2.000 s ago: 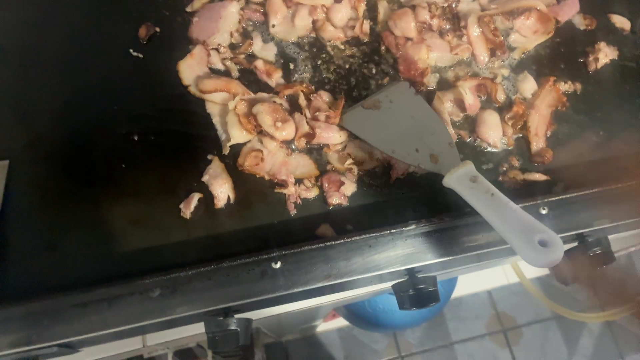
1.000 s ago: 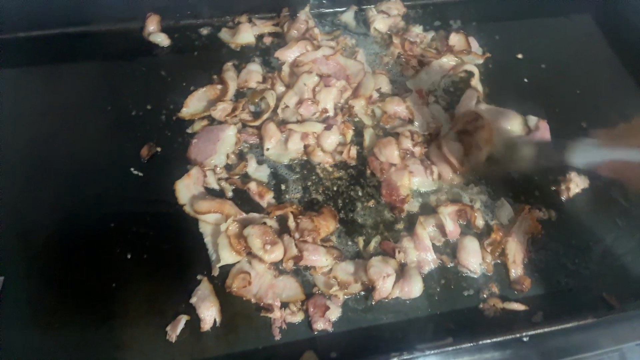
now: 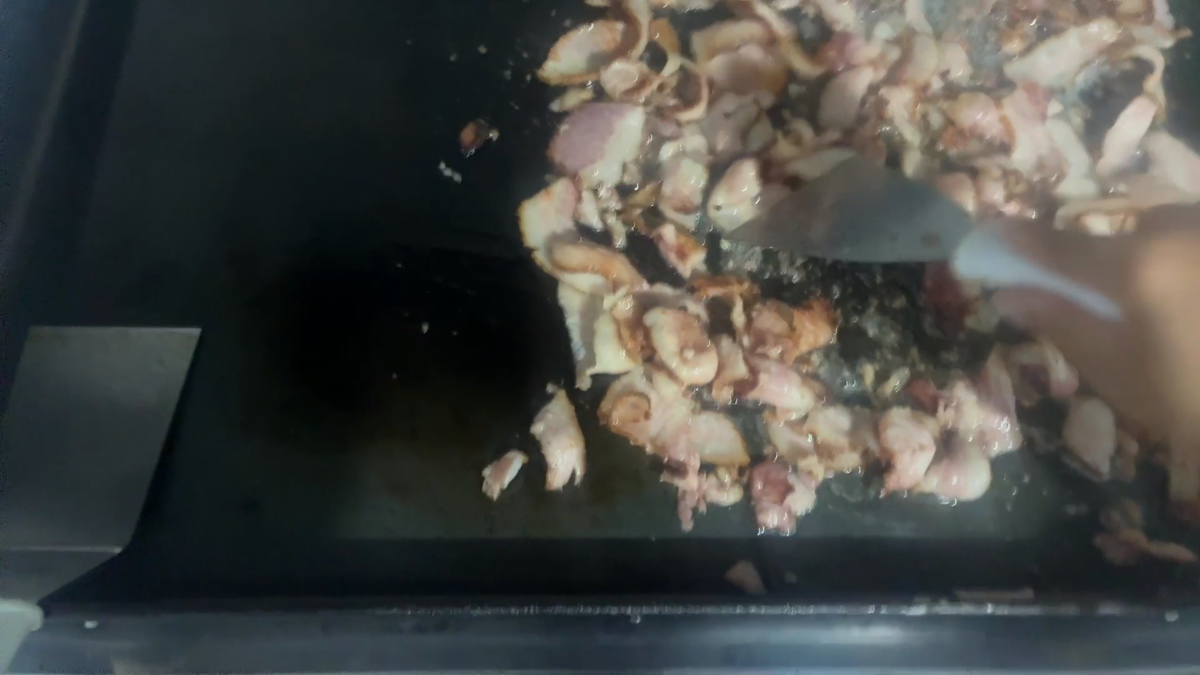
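My right hand (image 3: pixel 1116 319), blurred at the right edge, is closed around the pale handle of a metal scraper (image 3: pixel 862 214). The scraper's blade lies among chopped bacon pieces (image 3: pixel 680 345) on a dark flat griddle (image 3: pixel 309 281). Browned edges show on many of the pieces, and fat glistens between them. Two small bacon bits (image 3: pixel 560 441) lie apart to the left of the pile. My left hand is not in view.
A second metal spatula (image 3: pixel 98 436) with a wide blade rests on the griddle at the left, its pale handle cut off by the frame. The griddle's metal front rim (image 3: pixel 525 637) runs along the bottom.
The scraper lay across the bacon and the front rim two seconds ago, its handle free; my right hand now holds it over the pile. The view has shifted left.
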